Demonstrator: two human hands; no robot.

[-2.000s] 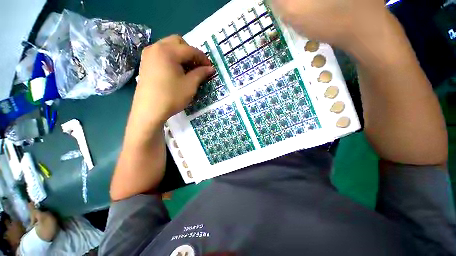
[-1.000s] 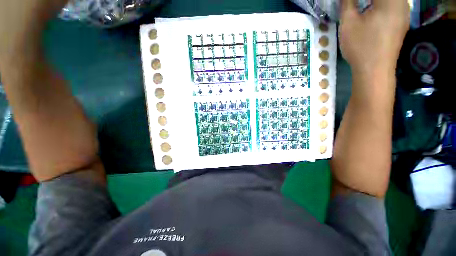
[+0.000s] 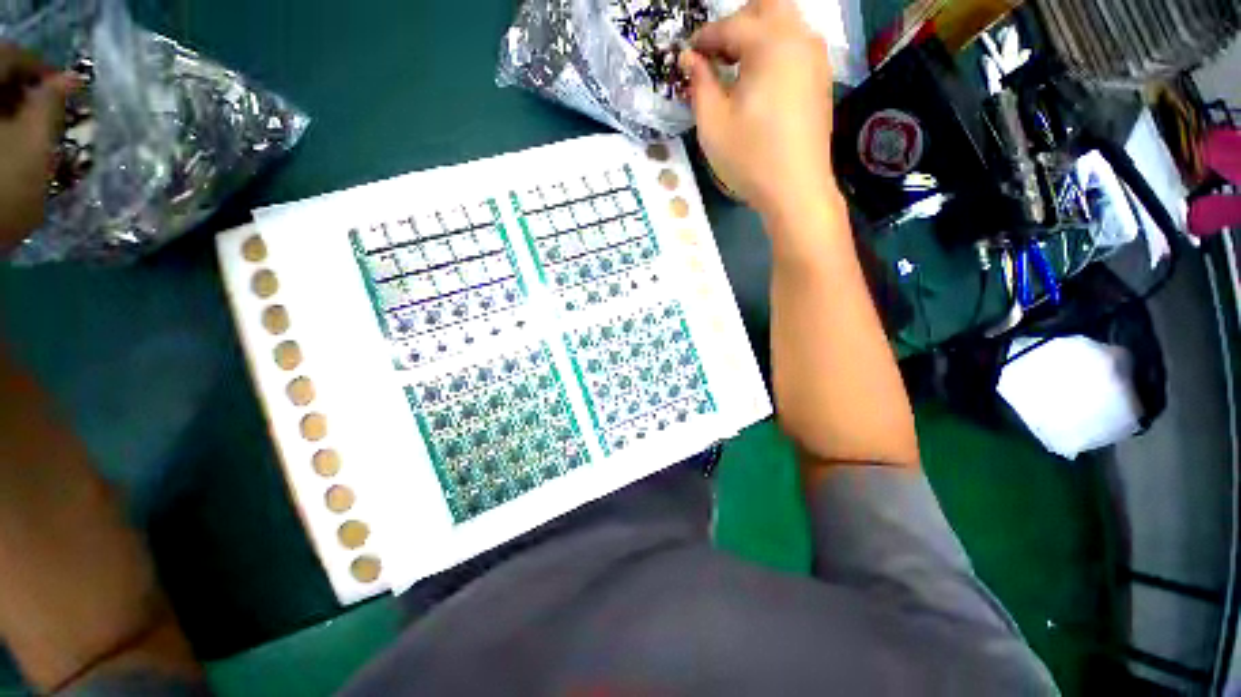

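A white tray (image 3: pixel 313 341) lies at the bench's near edge with four circuit board panels in two rows. The upper-left panel (image 3: pixel 438 266) looks silver in its upper rows; the lower-left panel (image 3: pixel 500 426) is greener. My right hand (image 3: pixel 762 109) is at the open right bag of metal parts (image 3: pixel 578 55), fingertips bent together over the silver pieces; whether they hold one is hidden. My left hand (image 3: pixel 30 147) is at the left edge of the picture, partly cut off, at the left bag of metal parts (image 3: pixel 191 136); its fingertips are blurred.
A black box with a round red-white emblem (image 3: pixel 890 143) stands right of my right hand. Cables and tools lie beyond it. A stack of thin boards (image 3: pixel 1143 41) is at the far upper right. A white item (image 3: pixel 1075 395) lies at right.
Both hands have left the tray, where they were two seconds ago, and are now at the two bags. The view has turned, so the tray appears tilted and more to the left.
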